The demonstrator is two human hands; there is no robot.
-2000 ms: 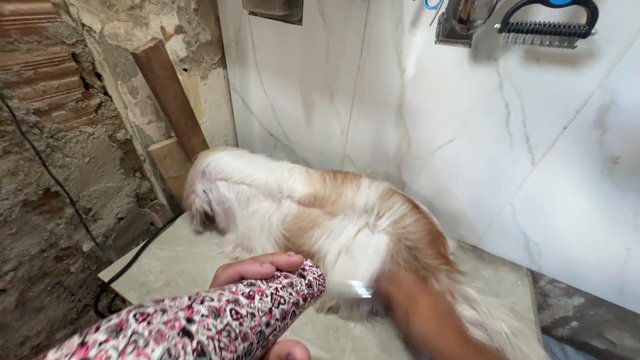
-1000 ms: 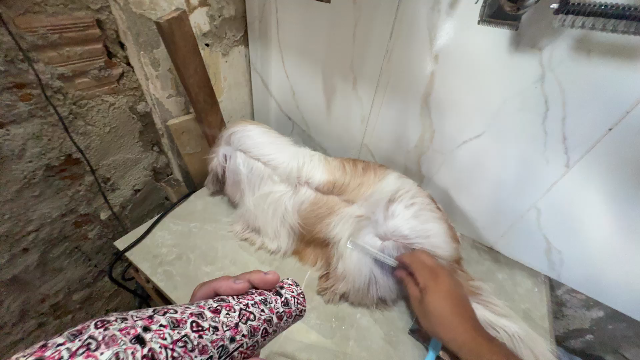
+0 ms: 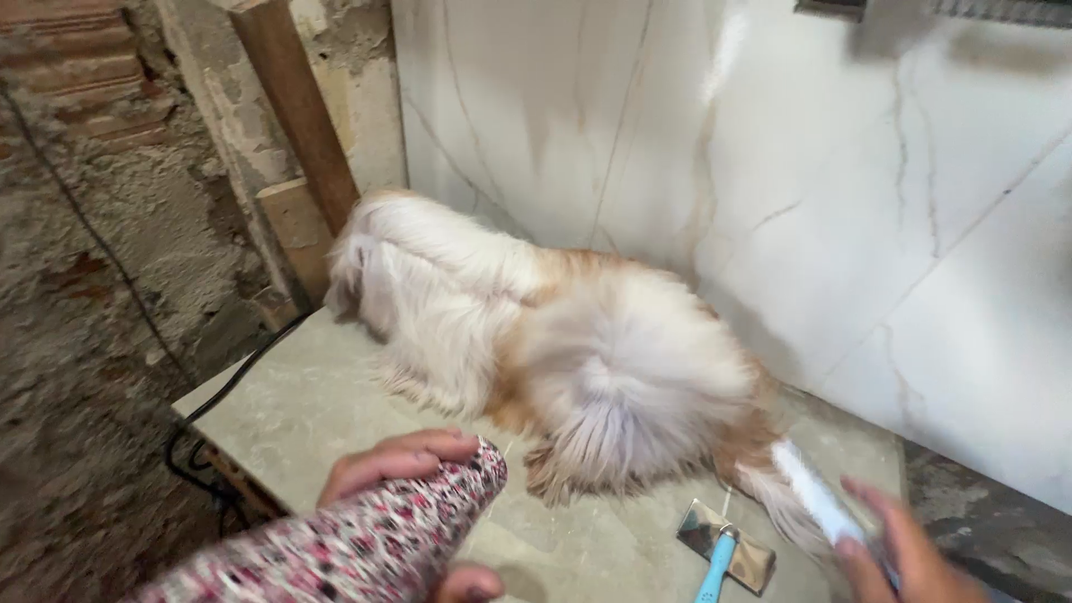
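Observation:
My left hand point(image 3: 402, 469) grips a patterned pink, black and white hair dryer point(image 3: 335, 536), its barrel pointing at the long-haired dog point(image 3: 611, 368). White and tan, the dog lies on a light stone-like tabletop point(image 3: 310, 394) along the wall, the fur on its flank parted in a ring. At lower right my right hand point(image 3: 904, 544) holds a pale, blurred comb point(image 3: 816, 490) by its end, near the dog's tail. A slicker brush point(image 3: 724, 548) with a blue handle lies on the tabletop between the two hands.
A marbled white wall panel point(image 3: 712, 126) stands behind the dog. On the left are a rough brick wall point(image 3: 109, 209), a wooden board point(image 3: 293, 117) and a black cable point(image 3: 243, 368) over the table's edge. Grooming tools hang at the upper right.
My right hand has moved from the dog's flank to the right, towards the tail, with the comb in it. More of the slicker brush now shows. My left hand keeps hold of the dryer.

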